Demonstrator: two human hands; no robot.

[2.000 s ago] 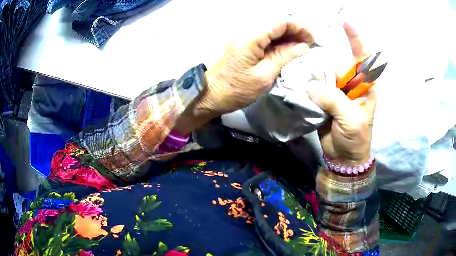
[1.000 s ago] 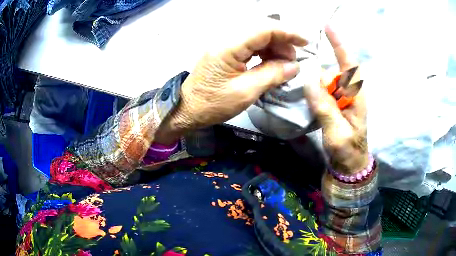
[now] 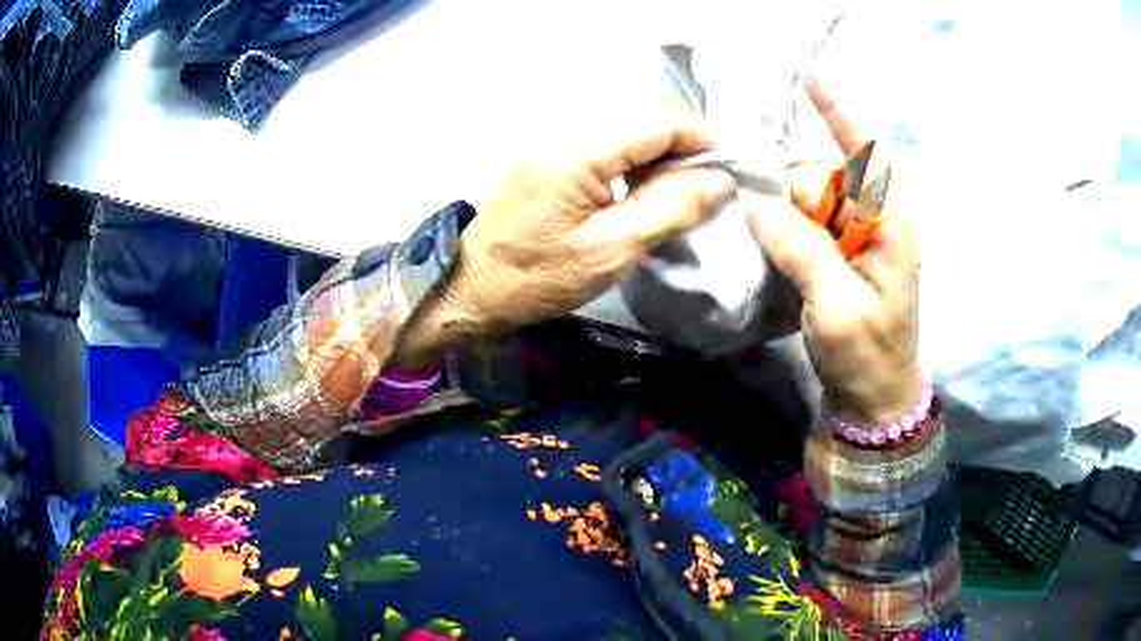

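Observation:
A pale grey-white garment (image 3: 707, 294) lies over the table edge and spreads to the right, where it is overexposed. My left hand (image 3: 563, 232) pinches a folded edge of the garment between thumb and forefinger. My right hand (image 3: 863, 288) holds the same part with its thumb beside my left fingertips, its forefinger raised. Orange-handled thread snips (image 3: 855, 200) rest in my right hand, with their dark pointed blades apart and pointing up. The snips' handles are partly hidden by my fingers. Any loose thread is too fine to tell.
Blue denim garments (image 3: 257, 82) lie on the white tabletop (image 3: 413, 138) at the upper left. Blue material (image 3: 157, 282) is below the table at left. A green plastic crate (image 3: 1020, 532) stands below the table at right. My floral apron fills the bottom.
Both hands have come closer together at the garment's edge. My left thumb and forefinger have closed on the cloth. The snips have shifted slightly left since the first frame.

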